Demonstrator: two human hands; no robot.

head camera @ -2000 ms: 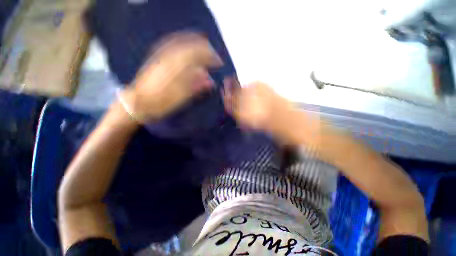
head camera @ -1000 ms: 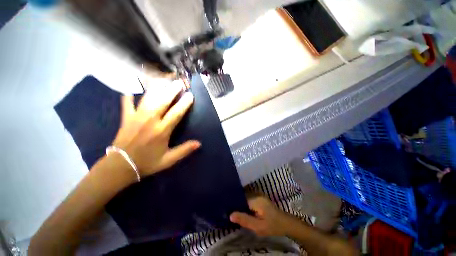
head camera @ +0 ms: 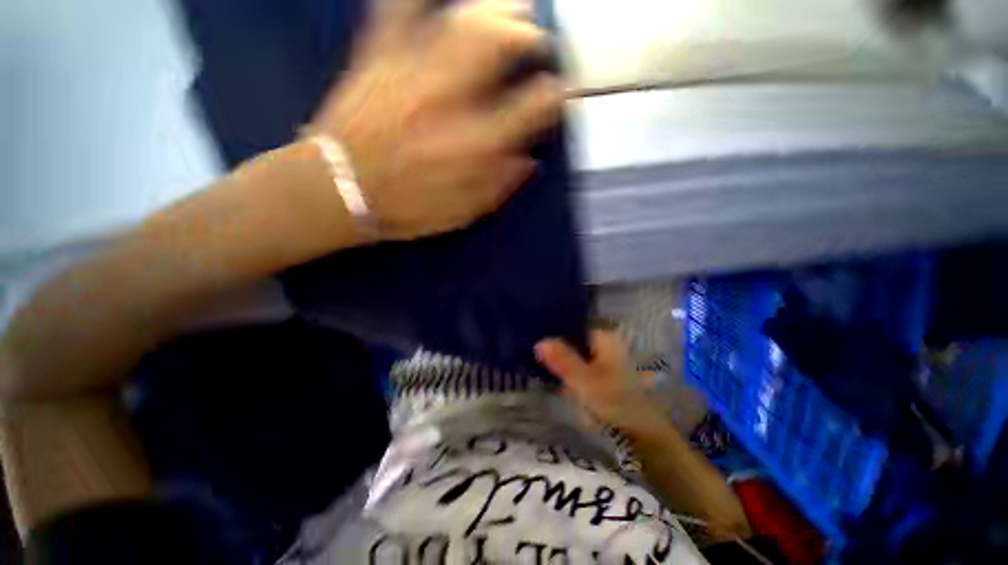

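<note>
A dark navy fabric panel [head camera: 475, 281] lies over the table's front edge and hangs down to my lap. My left hand [head camera: 442, 121] is on the panel at the upper middle, with its fingers bent and blurred at the panel's right edge; whether it grips the cloth is unclear. My right hand [head camera: 597, 381] pinches the panel's lower right corner between thumb and fingers, below the table edge. The needle area is out of the picture.
The white table [head camera: 707, 121] has a grey front edge [head camera: 774, 215]. Blue plastic baskets [head camera: 735, 364] with dark pieces stand below right, and a red item [head camera: 779, 519] lies at the lower right. A dark blurred thing [head camera: 915, 11] is at the top right.
The view has tilted down toward my lap, so the needle area and phone have left the picture. My left hand's spread fingers are now bent at the panel's right edge. My right hand still holds the lower corner.
</note>
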